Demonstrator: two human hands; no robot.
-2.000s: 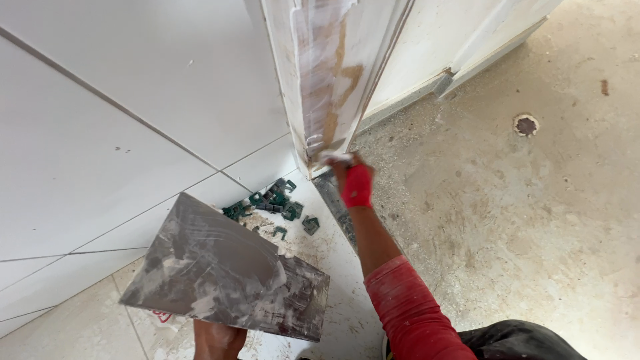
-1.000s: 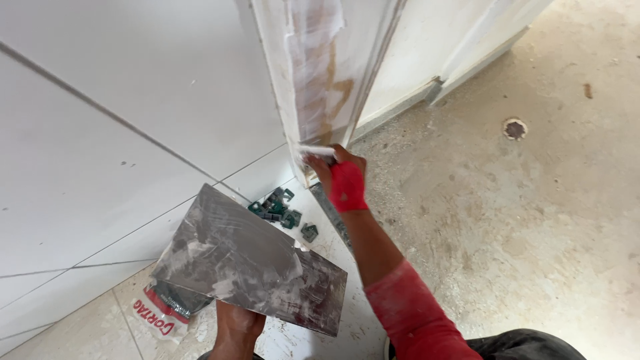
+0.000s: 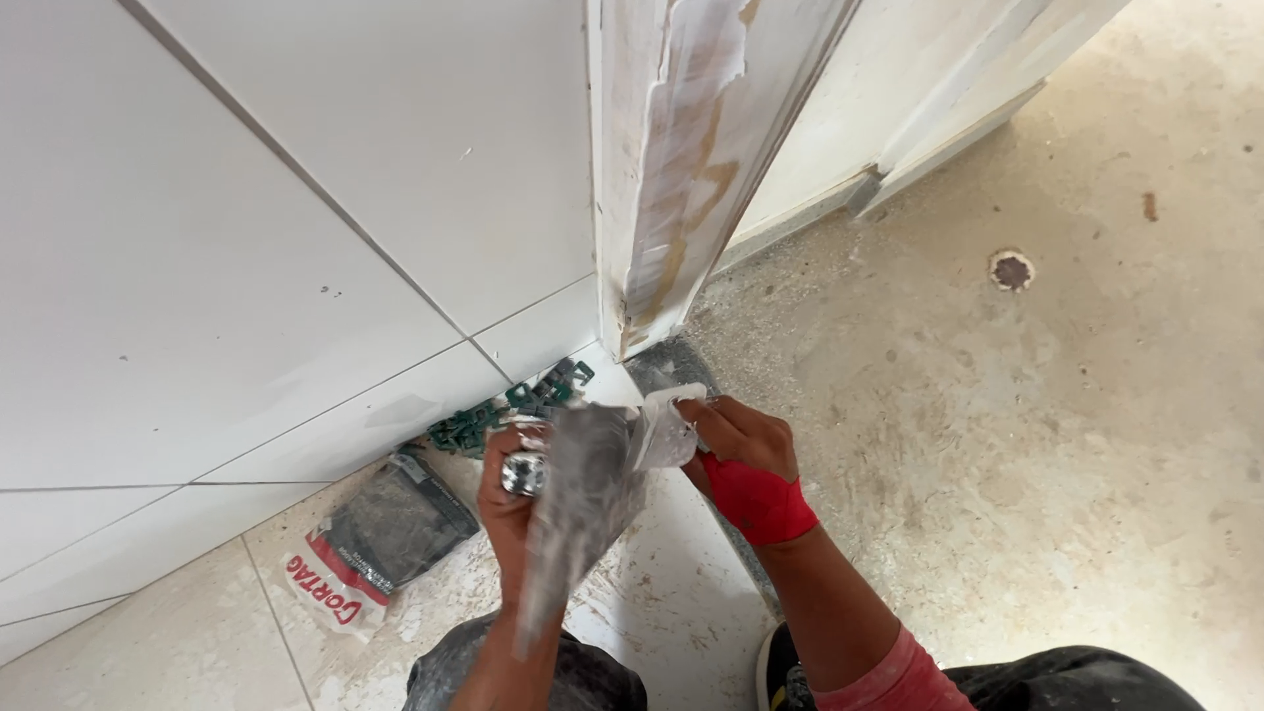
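My left hand point(image 3: 512, 494) grips the handle of a metal plastering trowel point(image 3: 583, 494), used as a flat board, its smeared plate tilted steeply and motion-blurred. My right hand point(image 3: 746, 444), with a red wrap at the wrist, holds a small whitish scraper point(image 3: 670, 427) against or close to the plate's edge; contact cannot be told for sure. Above both hands stands a door jamb point(image 3: 691, 148), its face partly coated with white filler over brown patches. A pile of green plastic tile-leveling clips point(image 3: 494, 410) lies on the floor beyond my left hand.
A Cortag plastic bag point(image 3: 385, 538) lies on the tiled floor at left, beside the white tiled wall point(image 3: 296, 296). A dark stone threshold point(image 3: 676, 365) runs under the jamb. At right, the rough concrete floor point(image 3: 938, 444) has a round drain hole point(image 3: 1011, 270).
The scraper in my right hand has come down off the jamb to the plate. My left hand has turned the plate from broad and flat to steeply tilted, uncovering more of the bag.
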